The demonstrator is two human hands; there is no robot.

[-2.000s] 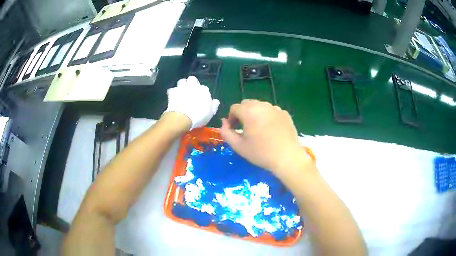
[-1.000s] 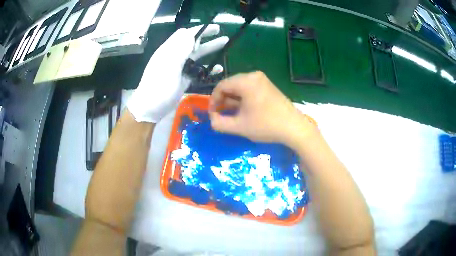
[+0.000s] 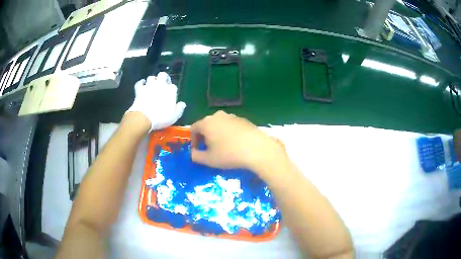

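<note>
My left hand (image 3: 157,102), in a white glove, is over the near edge of the belt, beside and partly over a black phone frame (image 3: 175,70). Its fingers are curled; whether they grip the frame is hidden. My bare right hand (image 3: 230,140) is above the upper part of the orange tray (image 3: 144,200), thumb and fingertips close together. Whether a small part is between them is too blurred to tell. The tray holds a heap of small blue and shiny white parts (image 3: 217,197).
Two more phone frames (image 3: 225,101) (image 3: 317,96) lie on the green belt (image 3: 273,86). Another frame (image 3: 72,162) lies on the white cover left of the tray. A white fixture (image 3: 108,71) stands at upper left. Blue gridded trays (image 3: 430,153) and a person's dark sleeve (image 3: 429,238) are at right.
A second ago my left hand held a phone frame raised near my right hand; now it is back down at the belt, palm turned away. My right hand remains over the tray. The camera view has shifted.
</note>
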